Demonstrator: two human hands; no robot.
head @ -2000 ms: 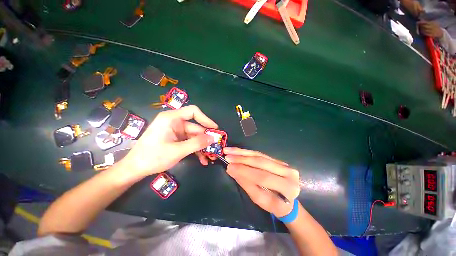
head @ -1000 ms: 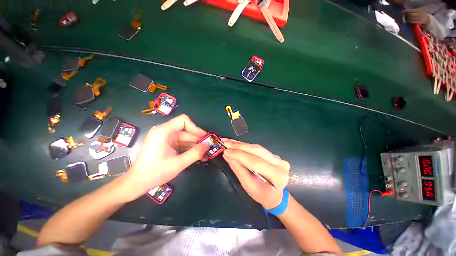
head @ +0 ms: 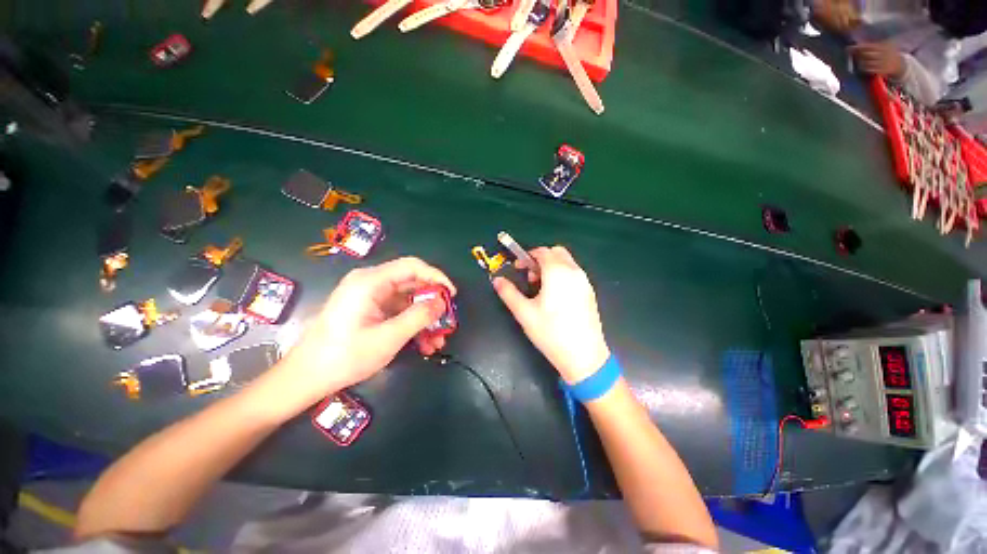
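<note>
My left hand [head: 363, 325] holds a red-rimmed watch housing [head: 436, 312] between thumb and fingers, partly covered by them. My right hand [head: 561, 308], with a blue band on the wrist, is over a display screen module whose orange-yellow flex cable [head: 489, 259] shows; the fingers hide most of the screen. A thin silvery tool [head: 517, 250], perhaps tweezers, sticks out from its thumb and fingers. A thin black test lead [head: 484, 390] lies on the bench, its end just below my left hand. Another red-rimmed housing [head: 341, 418] lies nearer me.
Several screen modules [head: 193, 208] with orange tails lie at left, among them red-rimmed housings [head: 358, 233]. Red trays [head: 593, 49] with pale straps are at the far side and far right. A power supply [head: 879, 387] and blue mat [head: 750, 422] are at right. Another person's hand [head: 879, 58] shows top right.
My right hand has left the housing and moved up and right to the screen module, with the silvery tool in it. My left hand still holds the housing. The black lead is now uncovered.
</note>
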